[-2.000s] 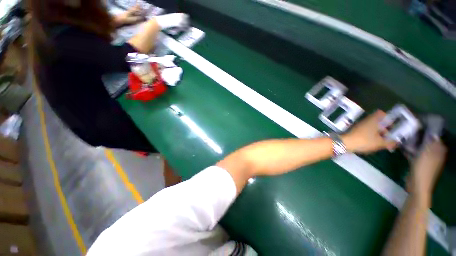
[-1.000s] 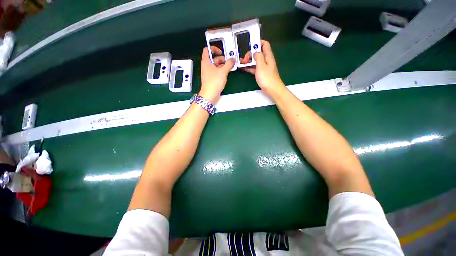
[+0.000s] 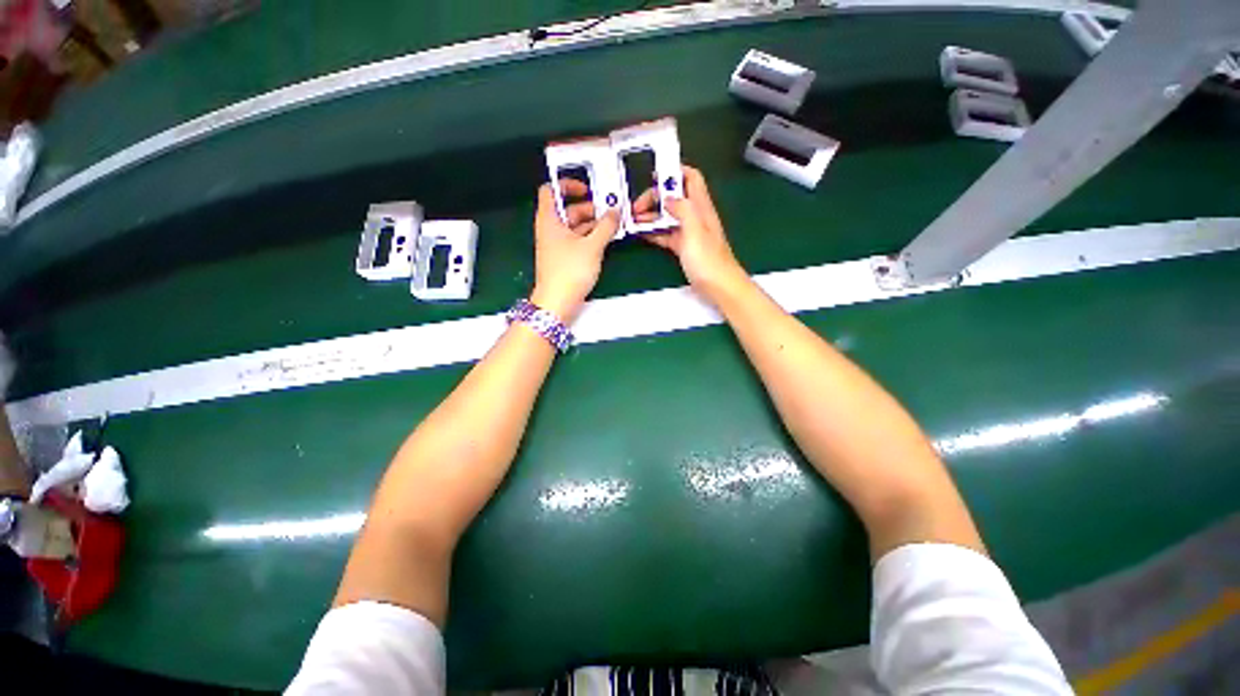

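My left hand [image 3: 573, 249] is shut on a white plastic housing [image 3: 556, 166] with a rectangular window. My right hand [image 3: 695, 234] is shut on a second white housing [image 3: 666, 152]. The two housings are held side by side and upright over the green conveyor belt [image 3: 503, 272], beyond the near rail; their edges appear to touch. Each shows a small dark round spot near the lower right of its window. Some fingers show through the windows. Two more housings [image 3: 445, 283] stand side by side on the belt to the left of my hands.
A near side rail [image 3: 360, 350] crosses under my forearms above the glossy worktop [image 3: 653, 585]. A slanted support post [image 3: 1074, 143] stands at right. Several housings [image 3: 791, 150] lie beyond and right of my hands. A red container [image 3: 93, 564] with white cloths [image 3: 105, 480] is at left.
From two seconds ago, the view has swung from the neighbouring worker to the belt ahead. Since one second ago, both hands still hold the housings, slightly lower in view; more housings show at right.
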